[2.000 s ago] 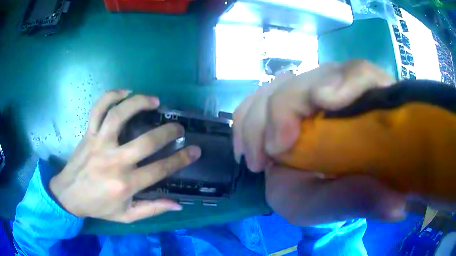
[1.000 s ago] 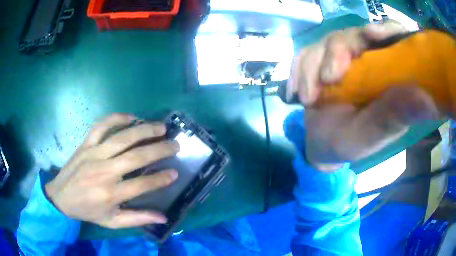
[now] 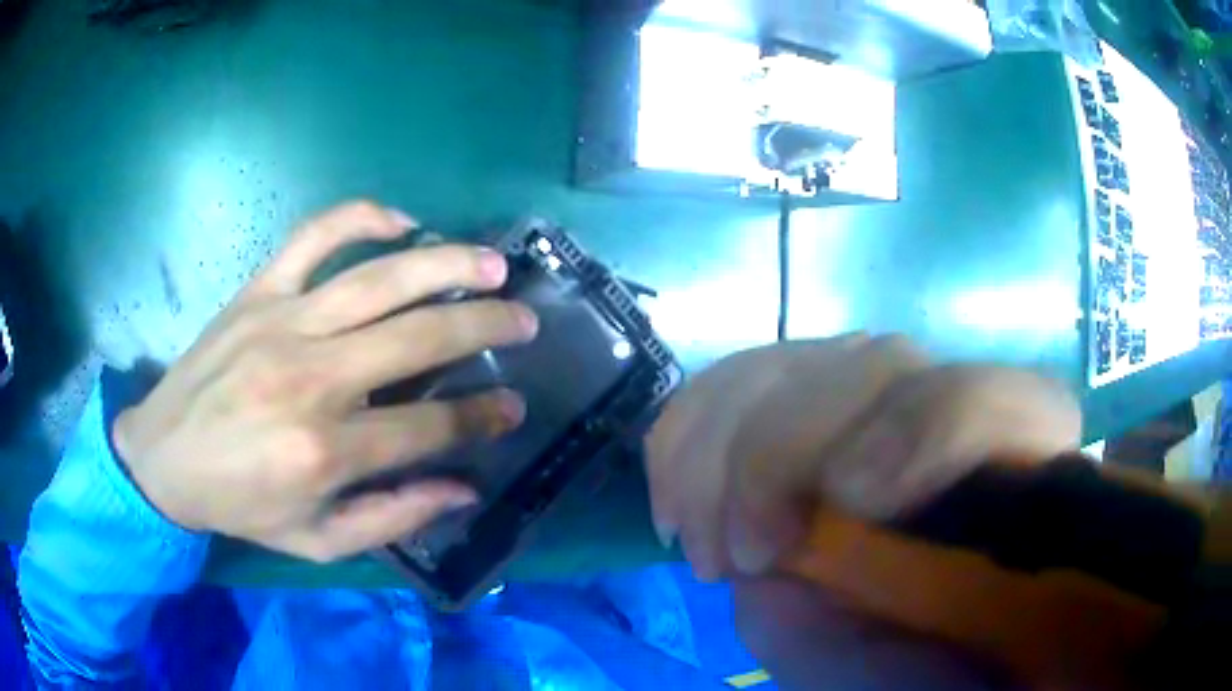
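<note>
A black rectangular housing (image 3: 574,358) with a smooth grey centre panel lies tilted on the green mat. My left hand (image 3: 324,392) is spread over its left part, fingertips on the panel and thumb at the lower edge. My right hand (image 3: 824,459) is blurred and wrapped around an orange and black electric screwdriver (image 3: 1000,567), at the right corner of the housing. The screwdriver's bit is hidden behind my fingers, so I cannot tell whether it touches the housing. No screw can be made out.
A white and grey screw feeder (image 3: 608,128) with a bright front plate stands behind the housing. A dark cable (image 3: 784,270) runs from its front. A white sheet with black marks (image 3: 1148,216) lies at the right. Part of a dark unit (image 3: 142,14) shows at the top left.
Since one second ago my right hand has brought the screwdriver from the feeder to the housing's right corner. My left hand still holds the housing. The view has shifted, and the orange-red bin is out of the picture.
</note>
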